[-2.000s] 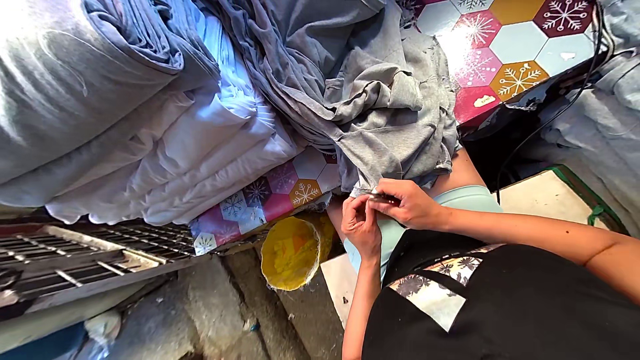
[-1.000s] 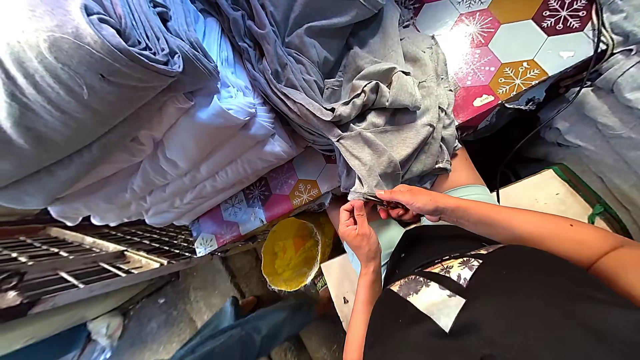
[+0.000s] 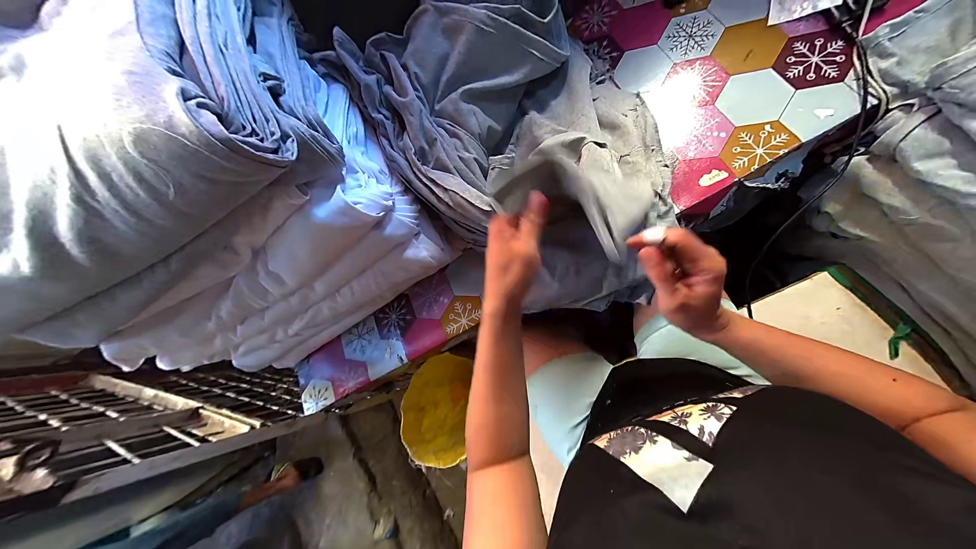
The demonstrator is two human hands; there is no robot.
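Observation:
Grey knit fabric [image 3: 450, 84] lies bunched over the front of a table covered with a hexagon and snowflake pattern [image 3: 755, 99]. A blurred flap of it is lifted beside my left hand [image 3: 515, 248], whose thumb and fingers are at its lower edge; whether they grip it is not clear. To the right, my right hand [image 3: 682, 274] is curled in front of the fabric's right part. A small white thing shows at its fingertips, and something dark, too hidden to name, is inside the curled fingers.
Stacked white and grey folded fabric [image 3: 252, 282] fills the left. Below it stands a metal rack [image 3: 152, 419]. A yellow container [image 3: 438, 412] is under the table edge. A black cable [image 3: 808, 206] hangs at the right, near more grey fabric [image 3: 907, 229]. Part of another person's foot [image 3: 282, 484] shows lower left.
Both hands have moved up from the fabric's lower edge near the lap, and apart from each other. The grey fabric's lower part has been lifted and shifted.

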